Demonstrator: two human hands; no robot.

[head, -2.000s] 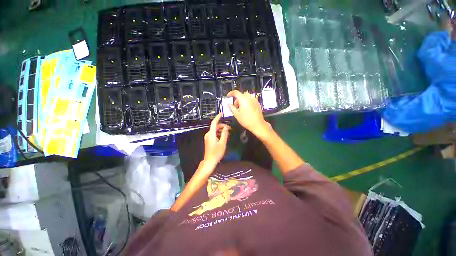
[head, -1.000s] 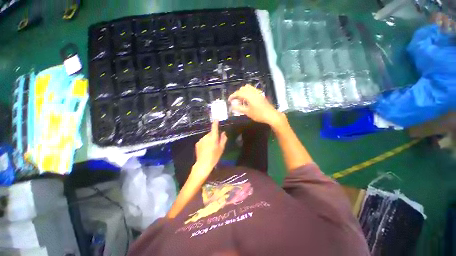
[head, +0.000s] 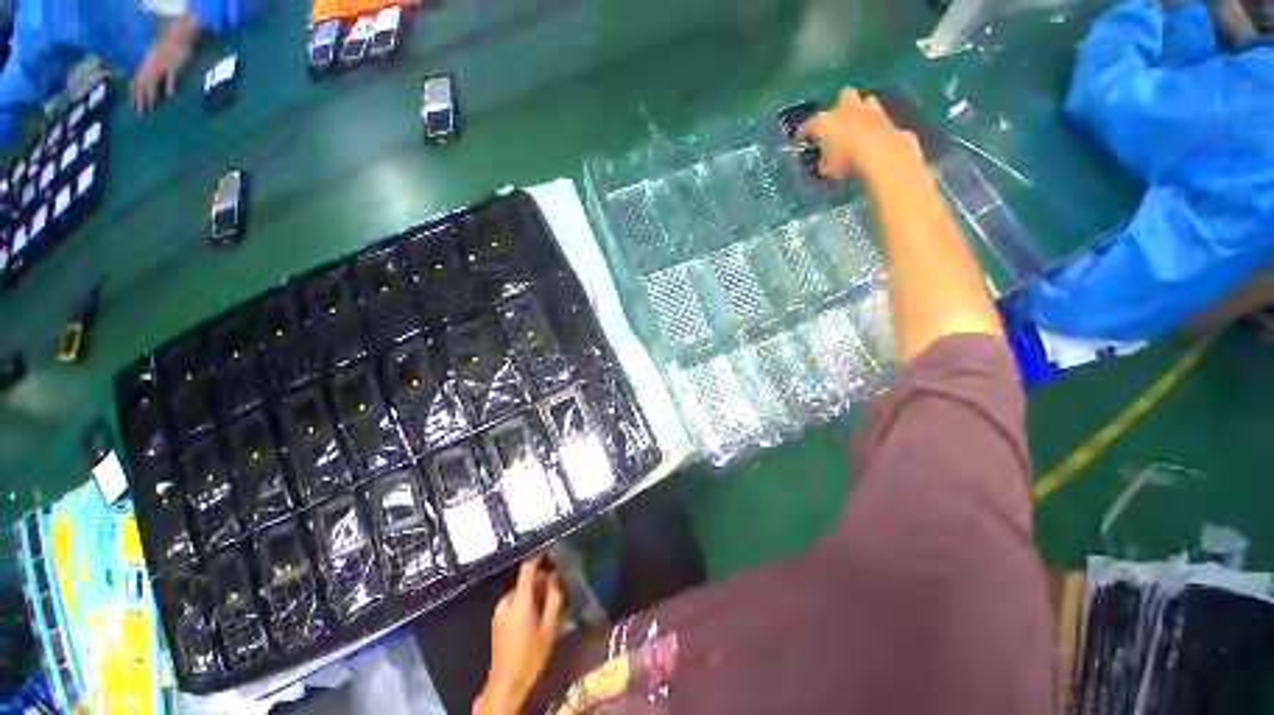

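Observation:
The black blister tray (head: 330,489) lies tilted in front of me, with dark phone parts in its pockets. Three white rectangular pieces (head: 528,493) lie side by side on parts in the near row's right end. My right hand (head: 845,133) is stretched to the far side of the clear blister tray (head: 727,286), its fingers on a dark phone part (head: 796,123) there, partly hidden by them. My left hand (head: 528,615) is low at the black tray's near edge, fingers curled; whether it holds anything cannot be told.
Small phones (head: 440,109) lie on the far bench, near an orange bag (head: 366,9). Yellow sticker sheets (head: 101,601) are at the left. Another person's hand (head: 165,63) is at the far left, and a blue sleeve (head: 1167,182) is close on the right.
My view has turned. My right hand has left the black tray and reached out over the clear tray. My left hand has drawn back from the pieces. Three white pieces now show in the near row.

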